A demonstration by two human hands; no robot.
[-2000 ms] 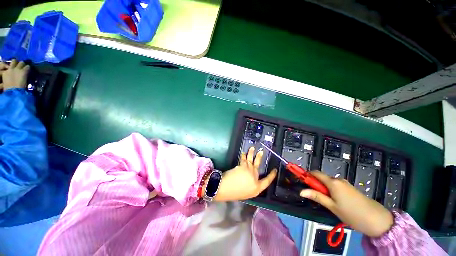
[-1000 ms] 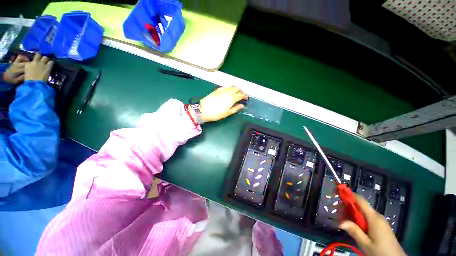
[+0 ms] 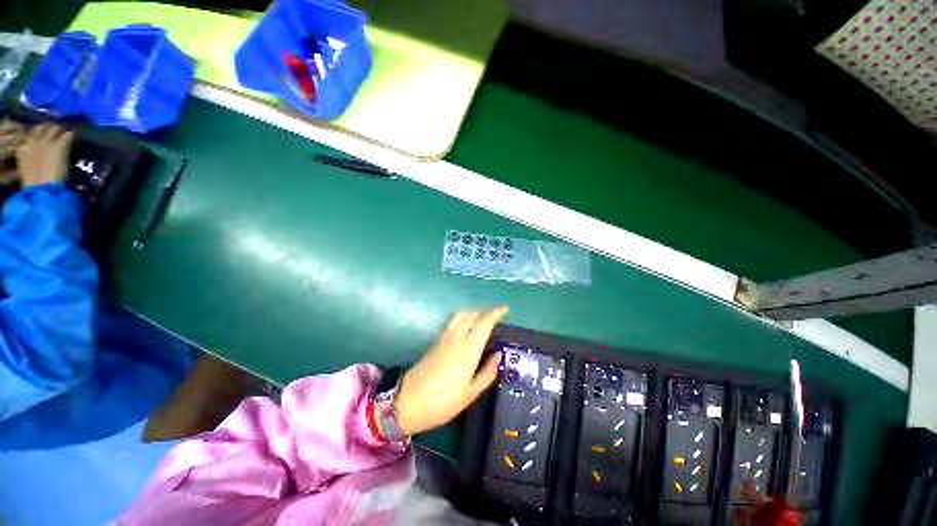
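A black tray (image 3: 571, 424) lies on the green bench with several dark phone units side by side, camera clusters at their upper ends. My left hand (image 3: 449, 372) is at the tray's upper left corner, fingertips beside the camera cluster of the leftmost phone unit (image 3: 522, 421). Whether it pinches a small part cannot be told. The red screwdriver (image 3: 773, 510) stands near the bottom edge at the right, its thin shaft pointing up over the rightmost units. My right hand is not visible. A clear film with dark round pieces (image 3: 481, 250) lies above the tray.
Blue bins (image 3: 304, 60) stand at the upper left. Black tweezers (image 3: 354, 165) lie by the white strip, and another thin black tool (image 3: 160, 202) lies further left. A coworker's blue sleeve (image 3: 46, 283) is at the left. A metal post (image 3: 842, 287) is at the right.
My left hand has moved from the clear film down to the leftmost phone unit. The red screwdriver has moved right and down, and my right hand has left the picture. The whole view has shifted.
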